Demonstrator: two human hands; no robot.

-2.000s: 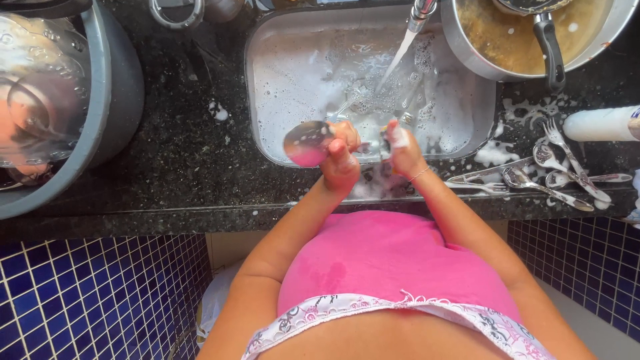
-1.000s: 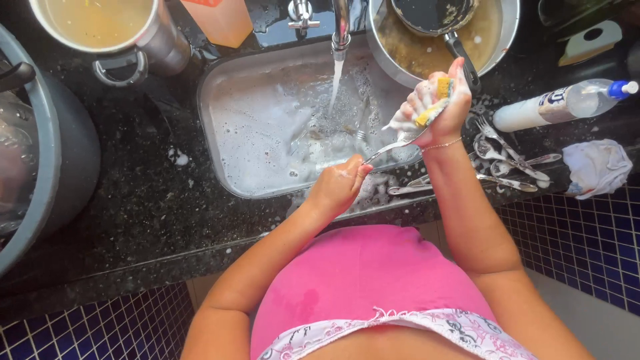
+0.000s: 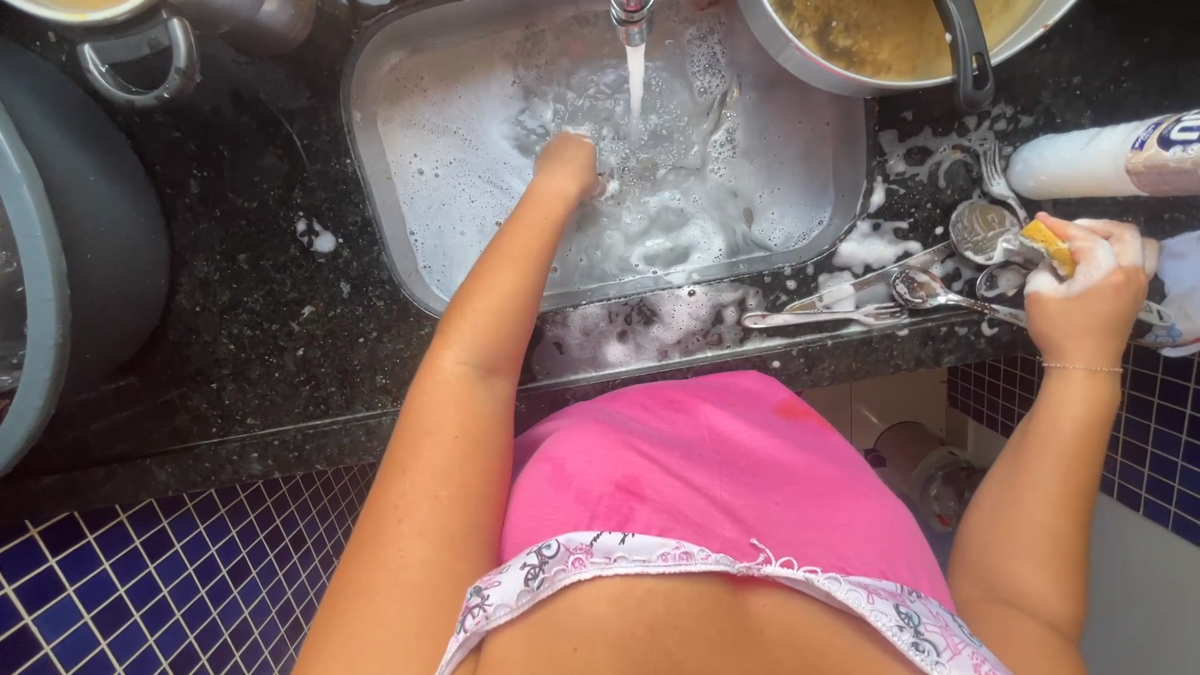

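My left hand [image 3: 568,167] reaches into the soapy water of the sink [image 3: 403,239], its fingers under the surface, so what they touch is hidden. Water runs from the faucet [image 3: 633,21] just to its right. My right hand [image 3: 1092,281], covered in suds, grips a yellow sponge [image 3: 1050,246] over the soapy cutlery on the counter at the right. A large round-bowled spoon [image 3: 982,230] lies by the sponge; whether the hand also holds it, I cannot tell. Near it are a smaller spoon [image 3: 921,287], a fork [image 3: 999,178] and another fork [image 3: 877,315].
A pot of brownish liquid [image 3: 806,66] with a black-handled pan in it stands behind the sink at right. A plastic bottle [image 3: 1078,164] lies on the right counter. At left are a big grey tub [image 3: 47,281] and a metal pot's handle [image 3: 141,89].
My left hand has moved from the sink's front edge into the water. My right hand, with the sponge, has moved right and down to the cutlery. The hands no longer meet at a utensil.
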